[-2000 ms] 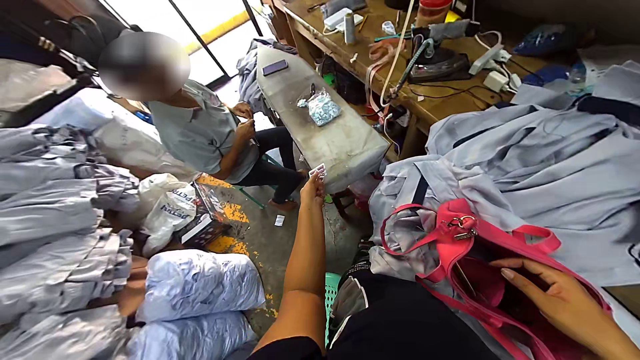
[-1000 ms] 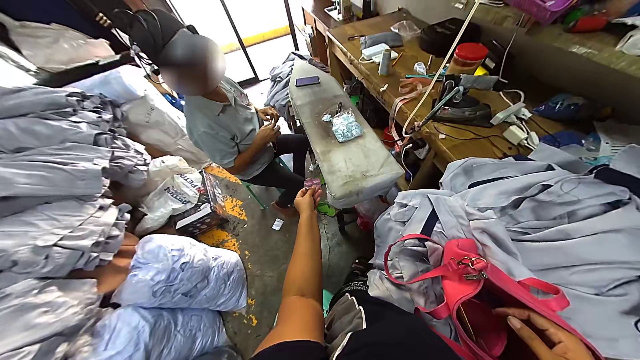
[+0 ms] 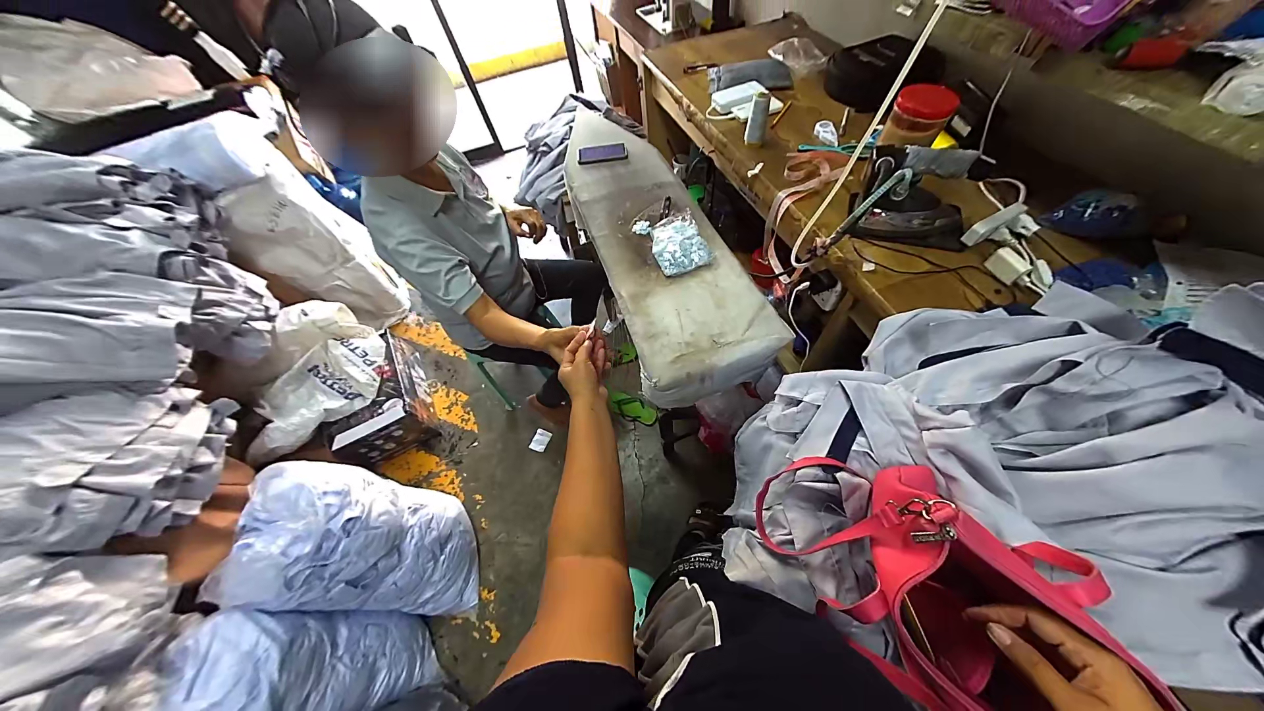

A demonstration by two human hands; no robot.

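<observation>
My left hand (image 3: pixel 583 367) reaches forward at mid-frame, its fingers shut on a small thin item (image 3: pixel 592 331), too small to name. A seated person's hand (image 3: pixel 559 344) meets it there, and whether that hand grips the item too cannot be told. At lower right my right hand (image 3: pixel 1062 657) lies at the open mouth of a pink handbag (image 3: pixel 907 499), fingers spread a little, with part of them over the dark inside. The bag rests against grey garments (image 3: pixel 1086 415). A clear packet of pale blue pieces (image 3: pixel 679 245) lies on the padded ironing board (image 3: pixel 681 326).
Grey garments (image 3: pixel 89 326) and filled plastic bags (image 3: pixel 346 533) are piled at the left. A wooden table (image 3: pixel 889 286) at the right holds an iron (image 3: pixel 908 217), cords and a red-lidded jar (image 3: pixel 920 114). A phone (image 3: pixel 602 153) lies on the board. Green slippers (image 3: pixel 632 407) are on the floor.
The seated person's hand has moved from near their body out to my left hand. My left arm stays stretched forward, and my right hand remains at the pink bag.
</observation>
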